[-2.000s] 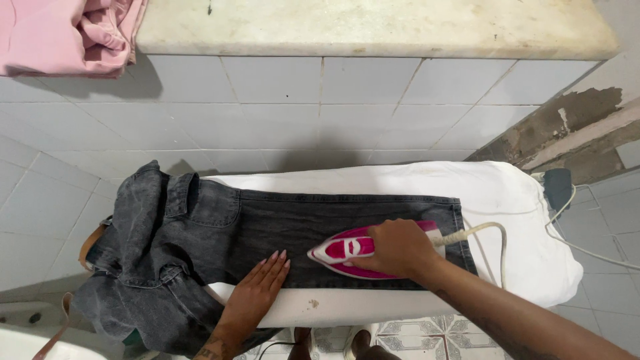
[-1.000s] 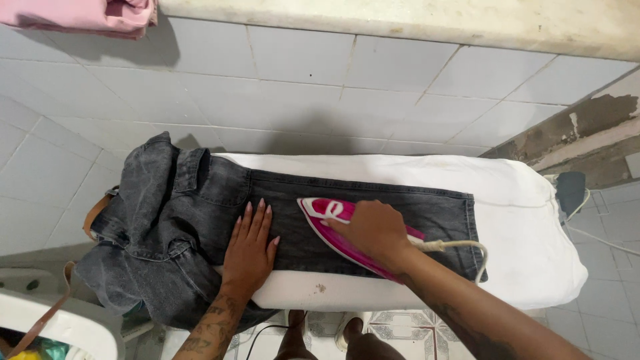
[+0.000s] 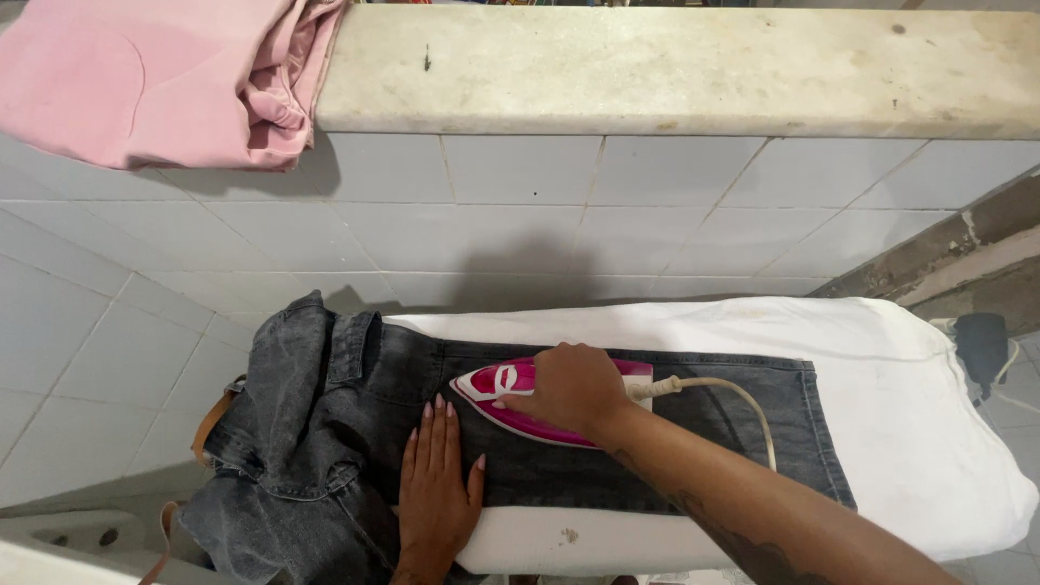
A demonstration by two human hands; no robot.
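My right hand (image 3: 573, 386) grips the handle of a magenta and white clothes iron (image 3: 487, 386), whose soleplate rests on the flattened leg of dark grey denim trousers (image 3: 731, 414). The iron's tip points left. Flat on the denim, just left of and below that tip, lies my left hand (image 3: 441, 479), palm down with the fingers close together. The rest of the trousers is bunched at the left end of the padded ironing board (image 3: 886, 455), which has a white cloth cover. A pale cord (image 3: 735, 386) runs from the iron's heel and curves down behind my right forearm.
Behind the board stands a tiled wall (image 3: 520, 166) topped by a marble ledge (image 3: 650, 73). Folded pink fabric (image 3: 146, 81) hangs over the ledge at upper left. A dark plug or adapter (image 3: 981, 349) with a cord is beyond the board's right end. A white container edge (image 3: 65, 561) shows at lower left.
The iron, in my right hand, has shifted along the leg from nearer the hem toward the pocket since the oldest frame. My left hand remains on the denim beside its tip.
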